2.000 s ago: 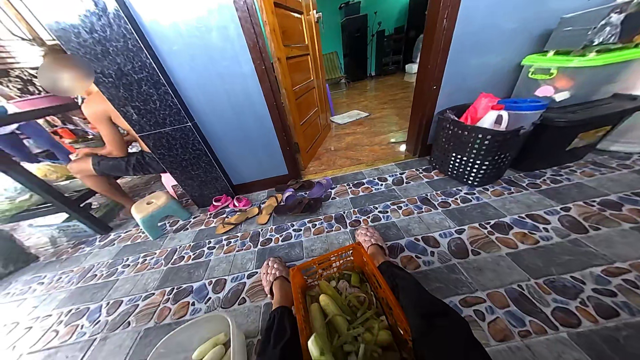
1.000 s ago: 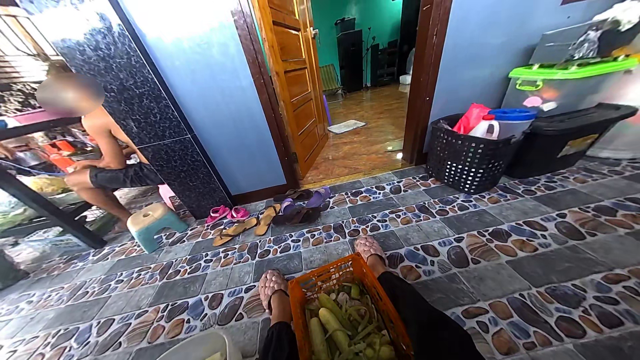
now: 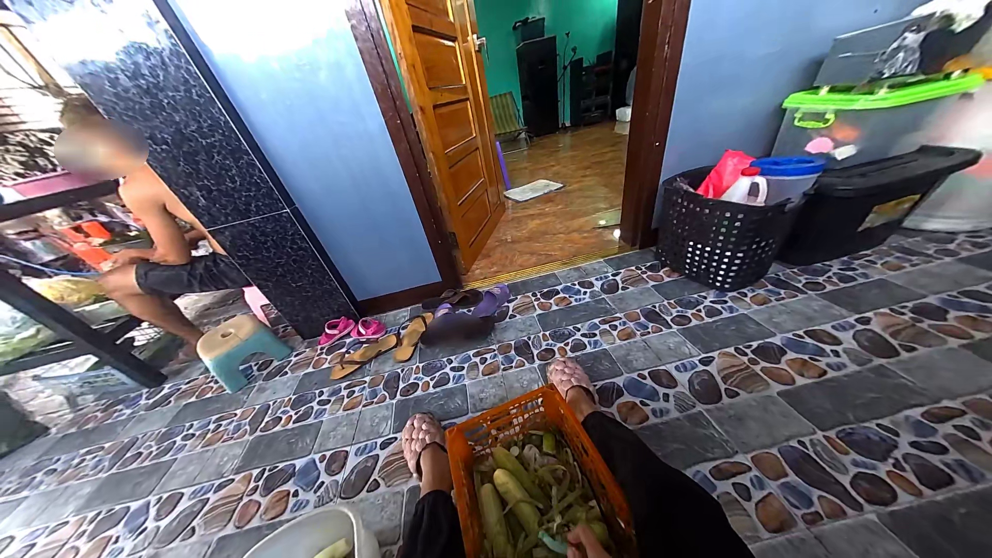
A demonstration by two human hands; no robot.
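Note:
An orange plastic crate (image 3: pixel 459 473) stands between my feet. It holds several pale green elongated vegetables (image 3: pixel 515 492) among green peelings (image 3: pixel 562 492). At the crate's near end, low in the head view, the fingers of my right hand (image 3: pixel 587 542) close on a small teal object (image 3: pixel 552 542), whose kind I cannot tell. Most of this hand is cut off by the lower edge. My left hand is out of view. To the left of the crate is a white plastic container (image 3: pixel 363 535), partly cut off, with a pale vegetable piece (image 3: pixel 335 549) in it.
Sandals (image 3: pixel 368 353) and a teal stool (image 3: pixel 242 349) are on the stone-patterned tile floor (image 3: pixel 744 372) ahead, left of the open wooden door (image 3: pixel 453 101). A black basket (image 3: pixel 717 240) and lidded bins (image 3: pixel 868 201) stand at right. A person (image 3: pixel 167 225) sits at far left.
My right hand with the teal object has come into view over the near end of the crate. Less of the white container shows than two seconds ago.

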